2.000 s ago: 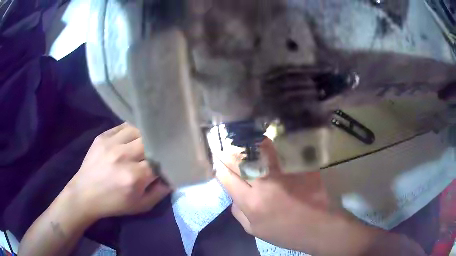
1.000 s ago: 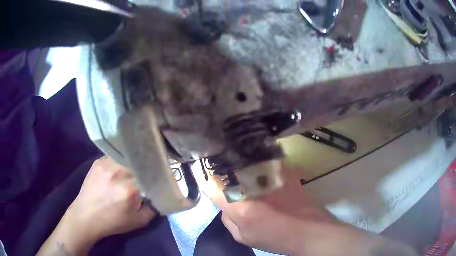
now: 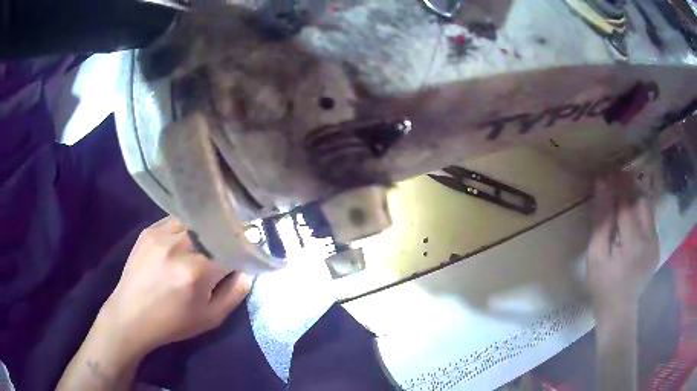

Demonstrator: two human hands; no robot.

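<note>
Dark cloth (image 3: 69,252) lies in folds at the left and continues below the machine head. A pale grey-blue piece (image 3: 279,328) lies against it, running up to the brightly lit presser foot area (image 3: 294,235). My left hand (image 3: 179,286) has its fingers curled down on the cloth, left of the needle area, its fingertips at the edge of the pale piece. My right hand (image 3: 623,237) is blurred, at the far right over the bed's edge; its fingertips are unclear, so I cannot tell if it holds anything.
The whitish-grey sewing machine head (image 3: 413,61) with lettering covers the upper middle. Black thread snips (image 3: 489,189) lie on the cream machine bed (image 3: 428,221). A printed scale (image 3: 497,347) runs along the white table's front edge. Red patterned material (image 3: 680,321) is at the lower right.
My right hand has left the needle area and moved to the far right. My left hand stays on the cloth. The view has shifted, showing more of the bed and the lettering.
</note>
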